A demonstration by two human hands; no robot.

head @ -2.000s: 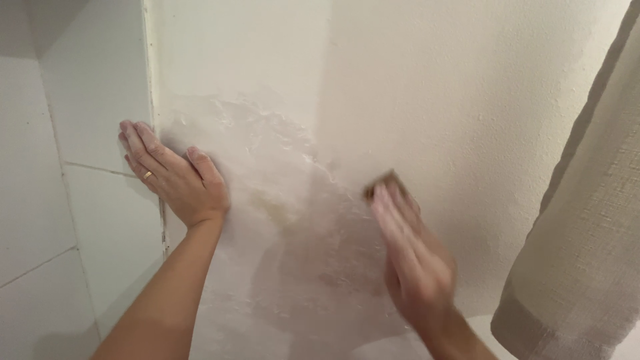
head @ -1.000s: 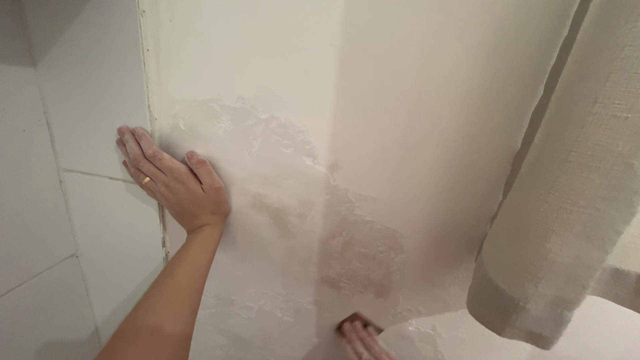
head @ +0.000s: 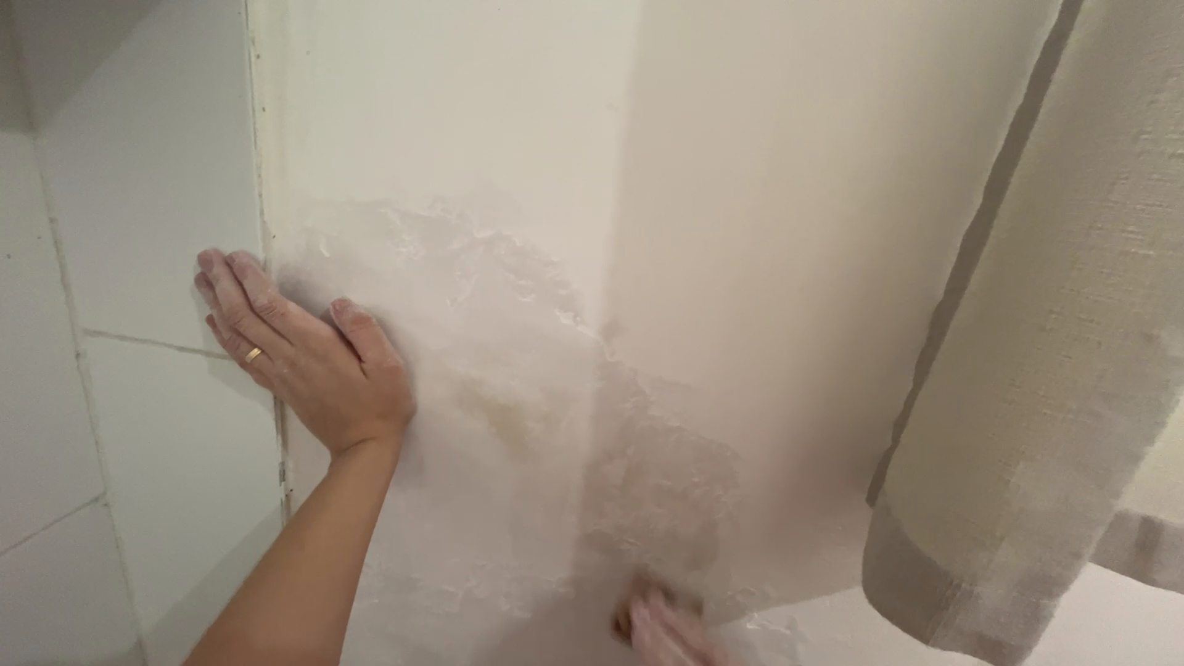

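Note:
My left hand (head: 314,356), with a gold ring and pale dust on its fingers, lies flat across the seam between the white tiles (head: 166,398) and the painted wall (head: 462,120). At the bottom edge of the view my right hand (head: 671,634), blurred and partly cut off, presses a small brown block (head: 629,606), perhaps a sanding block, to the wall. Between and above the hands spreads a rough, whitish plaster patch (head: 527,361) with flaky ridges and a yellowish stain (head: 499,412).
A beige fabric curtain (head: 1036,370) hangs at the right, its lower hem near the rough patch's right side. A narrow edge strip (head: 254,111) runs down the tile border. Shadows fall across the wall.
My right hand with the block has moved from the wall's middle right down to the bottom edge of the view. My left hand has stayed at the tile seam.

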